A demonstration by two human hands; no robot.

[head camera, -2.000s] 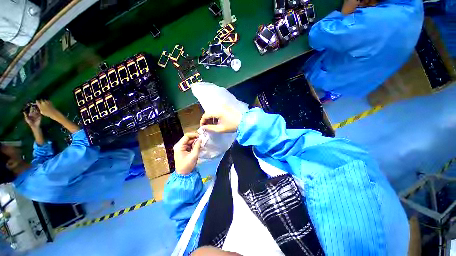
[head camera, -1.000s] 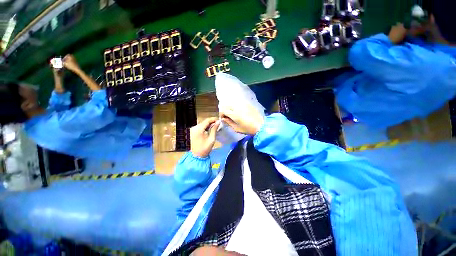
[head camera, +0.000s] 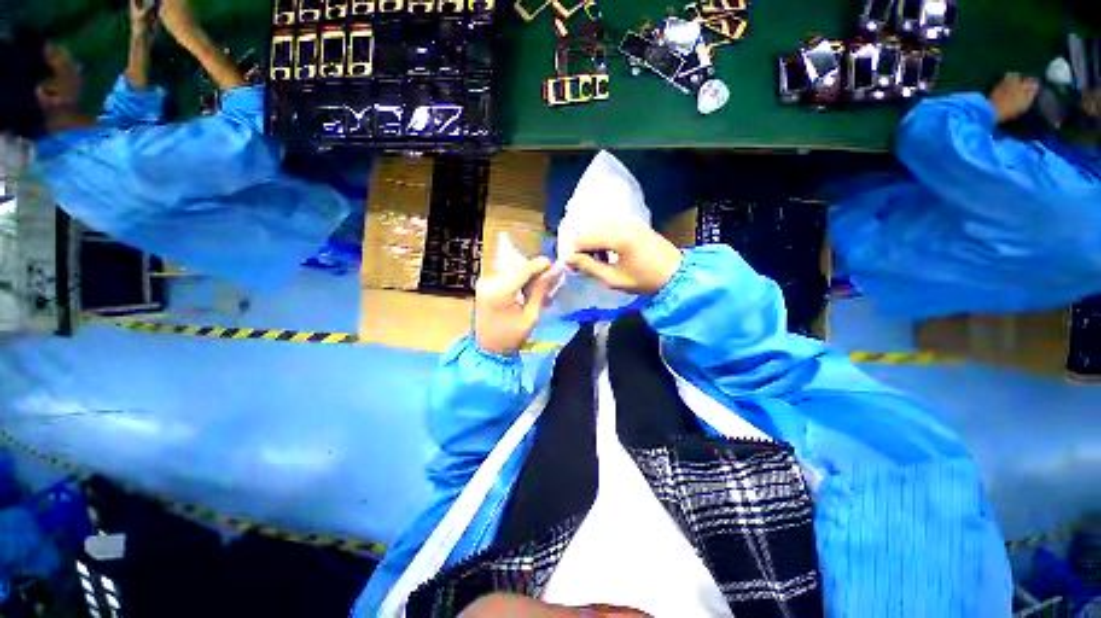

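Observation:
A soft white wipe or thin bag (head camera: 606, 199) is held in front of my body, below the bench edge. One part of it points up towards the bench, and a smaller part shows between my hands. My left hand (head camera: 512, 304) pinches it between thumb and finger. My right hand (head camera: 628, 256) pinches it just to the right, the fingertips of both hands close together. Whether it is a wipe or a bag I cannot tell.
The green bench (head camera: 537, 121) holds a black blister tray (head camera: 398, 91) of housings, loose frames (head camera: 577, 88), a screen pile (head camera: 662, 51), a round dish (head camera: 712, 97) and assemblies (head camera: 857, 70). Cardboard boxes (head camera: 392, 229) stand below. Co-workers in blue smocks (head camera: 181, 181) are on both sides.
The view has turned, so the bench now sits higher and level. Both hands still pinch the white material, which has changed its folds and now stands in a narrower peak.

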